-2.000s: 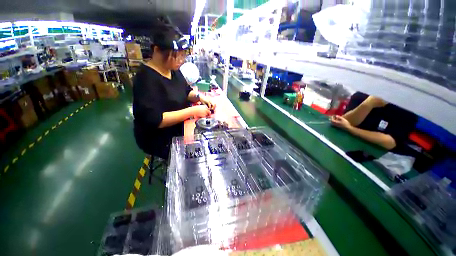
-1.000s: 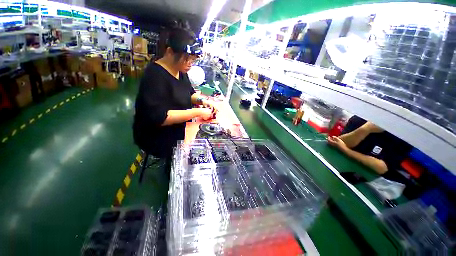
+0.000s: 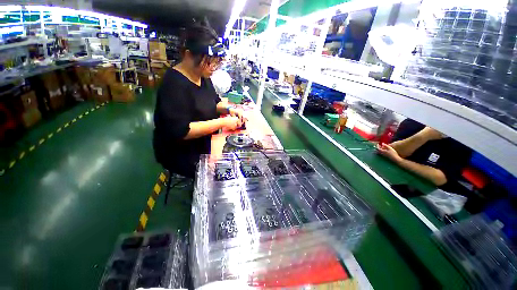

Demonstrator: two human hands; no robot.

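Note:
A large stack of clear blister trays [image 3: 283, 198] stands right in front of me, with black parts in its pockets. Glare washes out part of its left half. A second clear tray stack [image 3: 142, 261] with black parts sits lower, at the bottom left. A strip of red mat [image 3: 309, 266] shows at the near edge of the big stack. A whitish shape at the bottom edge is cut off, and I cannot tell what it is. Neither of my hands can be made out.
A seated person in black [image 3: 184, 113] works at the red mat beyond the trays, near a round dark object [image 3: 239, 140]. A green conveyor belt [image 3: 340, 156] runs along the right. Another person's forearms [image 3: 416, 158] rest across it, below a white shelf [image 3: 431, 96].
The view has shifted slightly between frames. The seated person's hands have moved a little at the mat. The trays stay where they were.

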